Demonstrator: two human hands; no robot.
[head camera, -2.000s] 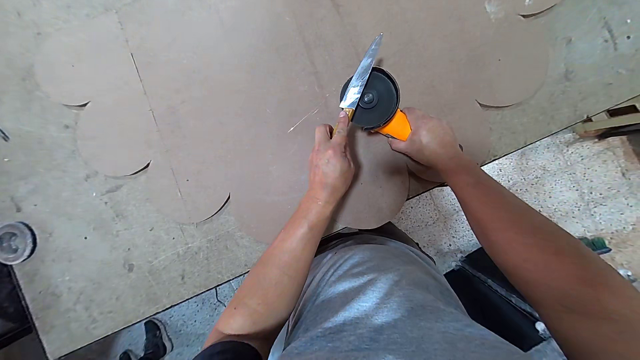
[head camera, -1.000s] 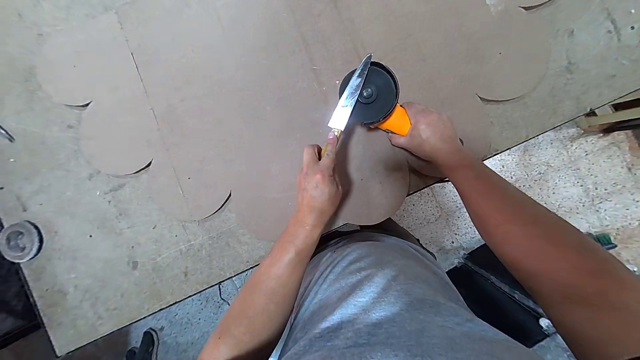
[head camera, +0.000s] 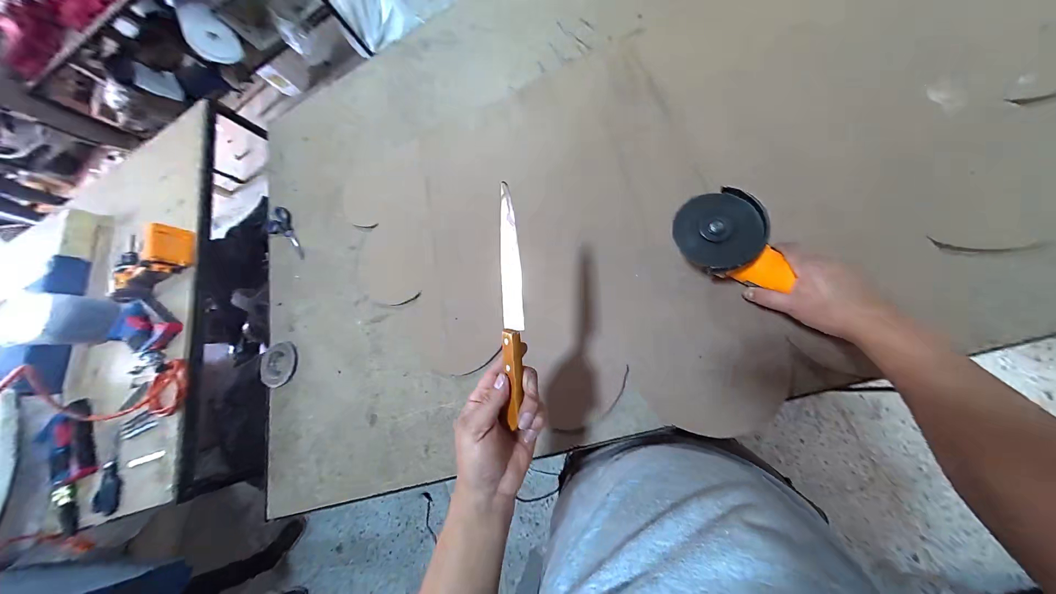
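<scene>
My left hand (head camera: 499, 421) grips the wooden handle of a kitchen knife (head camera: 511, 272), its blade upright in view and pointing away from me. The knife casts a shadow on the brown sheet to its right. My right hand (head camera: 817, 289) is closed round the orange body of an angle grinder (head camera: 766, 269), with my fingers mostly hidden under it. The grinder's dark disc (head camera: 716, 228) faces up, well apart from the blade. Whether the disc spins cannot be told. Beneath both hands lies a brown sheet with scalloped edges (head camera: 709, 363) on the large worktable (head camera: 355, 445).
Scissors (head camera: 283, 227) and a round disc (head camera: 279, 364) lie at the table's left edge. On a second bench (head camera: 165, 313) at the left are an orange-yellow cordless drill (head camera: 157, 252), an orange cable (head camera: 169, 388) and other tools. A person's shoe (head camera: 285, 540) shows at the lower left.
The knife has come away from the grinder's disc and is now held apart to its left, blade upright in view. The view has swung left, bringing in the second bench.
</scene>
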